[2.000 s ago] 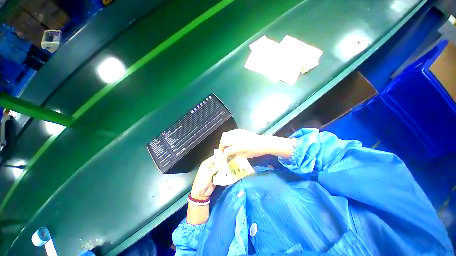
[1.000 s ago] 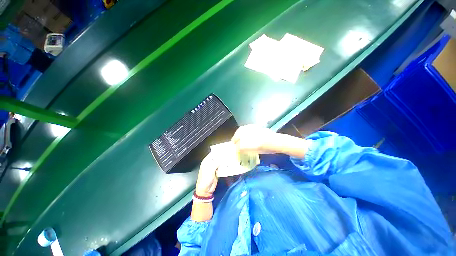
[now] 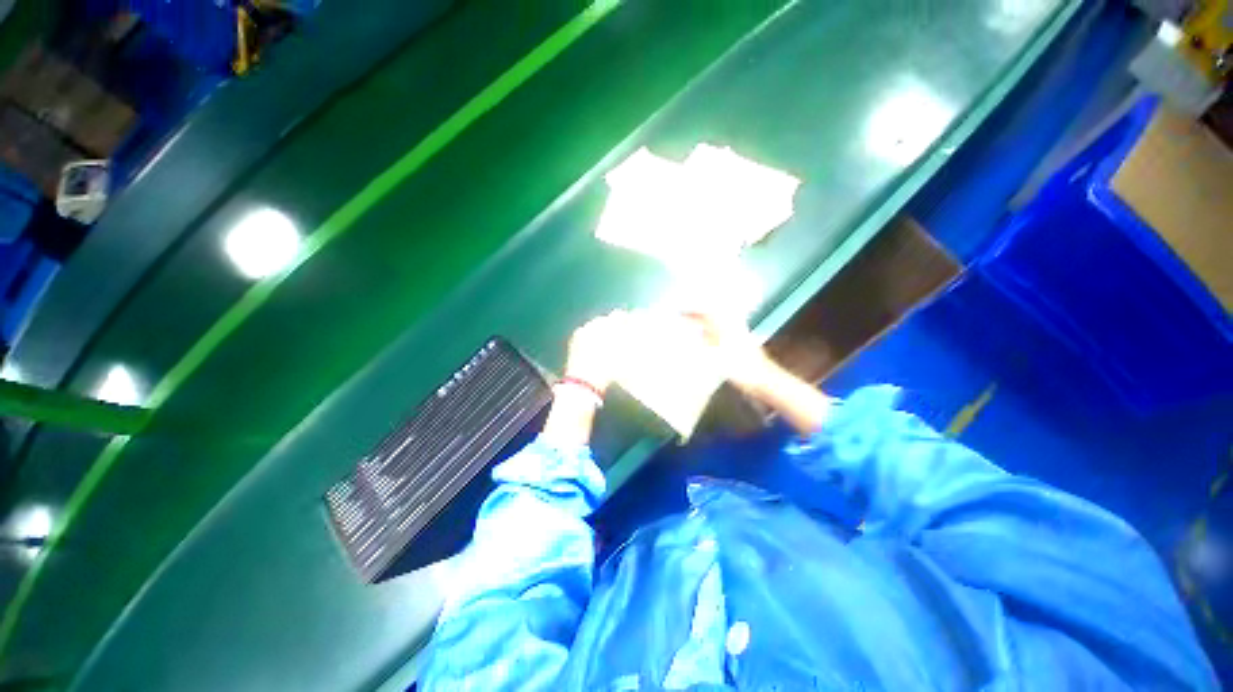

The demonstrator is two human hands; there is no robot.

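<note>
A cream-white label sheet (image 3: 669, 372) is held between both hands above the front edge of the bench, washed out by glare. My left hand (image 3: 595, 349) grips its left side. My right hand (image 3: 730, 354) is at its right side; its fingers are blurred by glare, and any small sticker in them cannot be made out. A black product box (image 3: 440, 460) with rows of white text lies on the green bench to the left of my hands, partly hidden by my left sleeve. A pile of spare label sheets (image 3: 696, 200) lies on the bench beyond my hands.
The green bench (image 3: 271, 541) curves along a conveyor with a bright green rail (image 3: 392, 176). An open brown carton (image 3: 879, 291) is below the bench edge at right. A blue crate (image 3: 1082, 284) with cardboard stands further right. Stacked cartons (image 3: 61, 115) are at the far left.
Both hands have moved forward and away from my body with the sheet, from beside the box toward the spare sheets. The whole view has shifted, so the box appears lower left.
</note>
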